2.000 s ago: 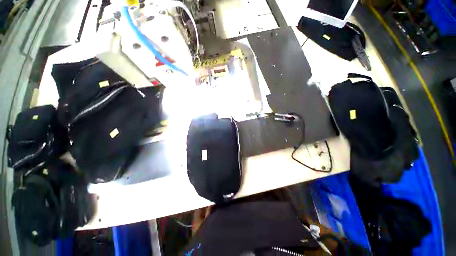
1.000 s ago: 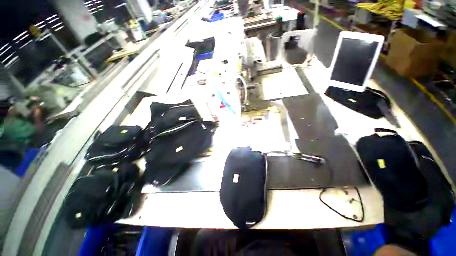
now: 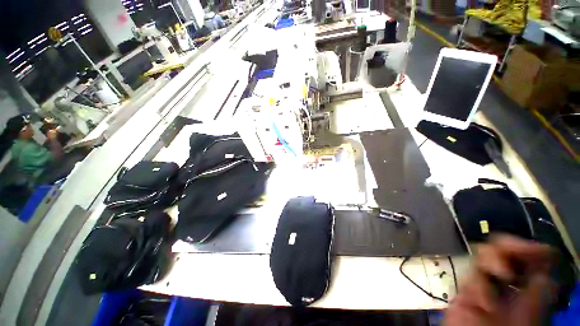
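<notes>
A black rounded pocket panel [image 3: 301, 258] with a small pale sticker lies at the table's front edge, in front of the machine. A zipper line runs along its right side. My right hand [image 3: 505, 280] is raised at the lower right, blurred, in front of the black panels [image 3: 493, 210] stacked there. Its fingers look bent; whether it holds anything cannot be told. My left hand is not in view. The sewing machine [image 3: 273, 130] stands behind the panel, its needle area lost in white glare.
Black bag bodies [image 3: 219, 197] are piled on the left. Small snips [image 3: 393, 217] with a black cord lie on the dark grey plate [image 3: 407, 184]. A tablet [image 3: 459, 88] stands upper right above another black piece [image 3: 463, 141]. A person [image 3: 32, 149] sits far left.
The view has lifted from the table to show the room. My right hand has come up from the lower right edge. The pocket panel still lies at the table's front edge.
</notes>
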